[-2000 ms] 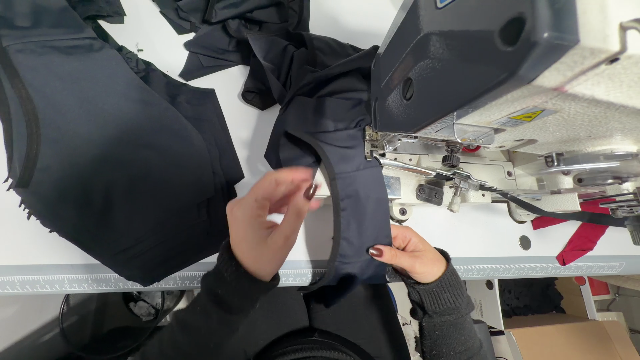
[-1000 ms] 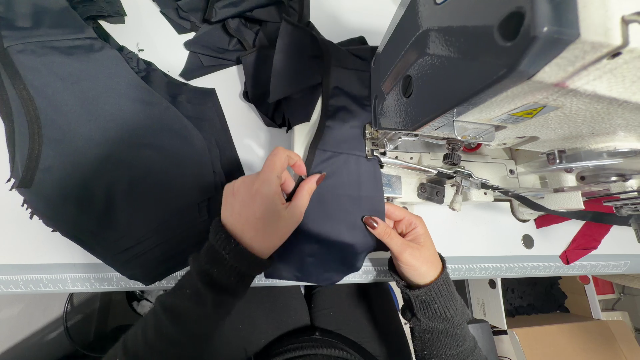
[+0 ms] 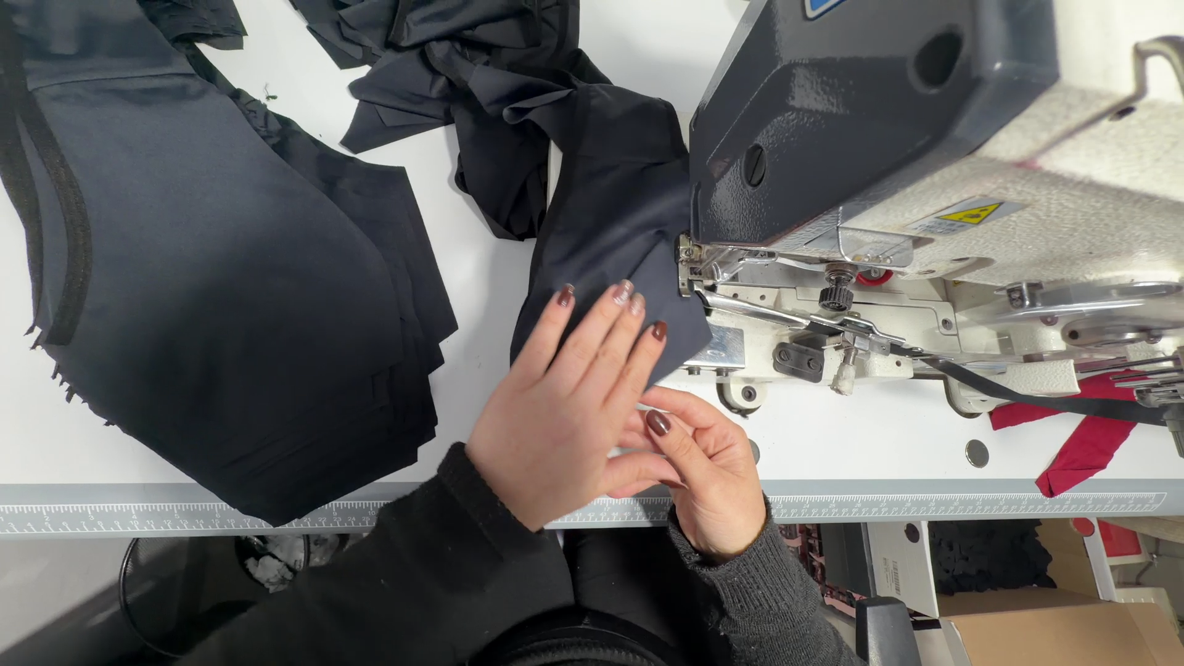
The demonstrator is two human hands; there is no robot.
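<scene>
A dark navy fabric panel (image 3: pixel 615 194) lies at the presser foot (image 3: pixel 689 264) of an industrial sewing machine (image 3: pixel 860 120), bunching into more dark cloth behind it. Across the panel's near end my left hand (image 3: pixel 573 398) rests flat, fingers extended and slightly apart. My right hand (image 3: pixel 708 458) is just beside it, thumb and fingers bent close together at the panel's near corner; whether cloth is between them is hidden. A black binding strip (image 3: pixel 1008 393) runs from the right toward a metal binder guide (image 3: pixel 758 310) at the foot.
A stack of dark cut panels (image 3: pixel 231 277) covers the left of the table, with crumpled dark fabric (image 3: pixel 490 74) at the back. Red fabric strips (image 3: pixel 1082 444) lie right. A ruler tape (image 3: pixel 398 504) follows the front edge. Below are a wire-rimmed bin (image 3: pixel 129 592) and a cardboard box (image 3: pixel 1064 634).
The left hand has gone from pinching the panel's left edge to lying flat on it. Less of the panel now extends toward the table's front edge. My right hand has moved nearer the left.
</scene>
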